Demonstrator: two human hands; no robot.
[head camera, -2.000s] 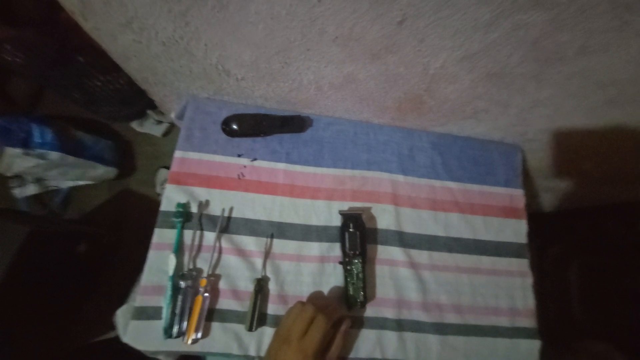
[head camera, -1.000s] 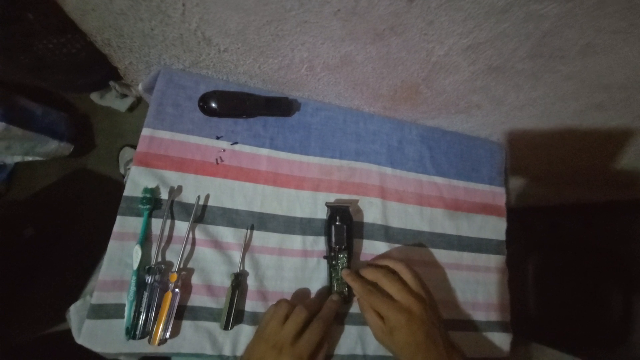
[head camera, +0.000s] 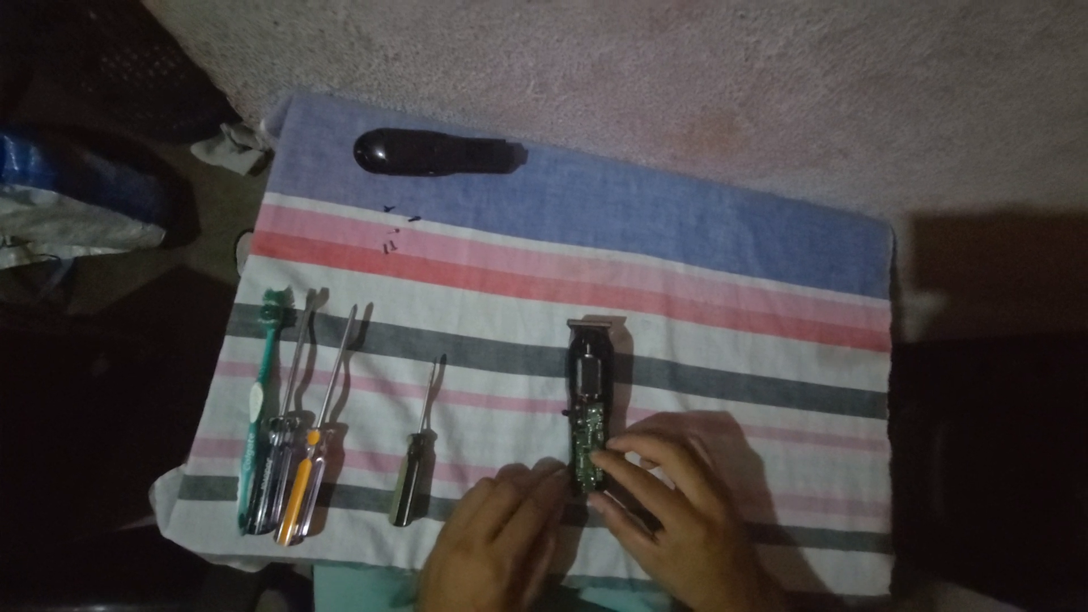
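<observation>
An opened black hair trimmer (head camera: 588, 374) lies upright in view on a striped cloth, its blade away from me and its green circuit board (head camera: 588, 442) exposed. My right hand (head camera: 680, 510) touches the board's right and lower edge with its fingertips. Beside the trimmer's lower left end rests my left hand (head camera: 501, 535), fingers bent; whether it grips the casing cannot be told. A short dark-handled screwdriver (head camera: 410, 476) lies left of my left hand. Farther left are a screwdriver with an orange and clear handle (head camera: 302, 493), another clear-handled screwdriver (head camera: 276, 467) and a green toothbrush (head camera: 257, 408).
A black trimmer housing cover (head camera: 433, 153) lies on the cloth's blue band (head camera: 680, 221). Several small screws or dark bits (head camera: 390, 247) lie below it. A rough wall (head camera: 637, 85) borders the far side. A blue and white bag (head camera: 68, 204) is on the floor at left.
Two seconds ago only one hand showed, near the trimmer's lower end. My right hand has since come in at the trimmer's right side, and its fingers are now more spread at the board.
</observation>
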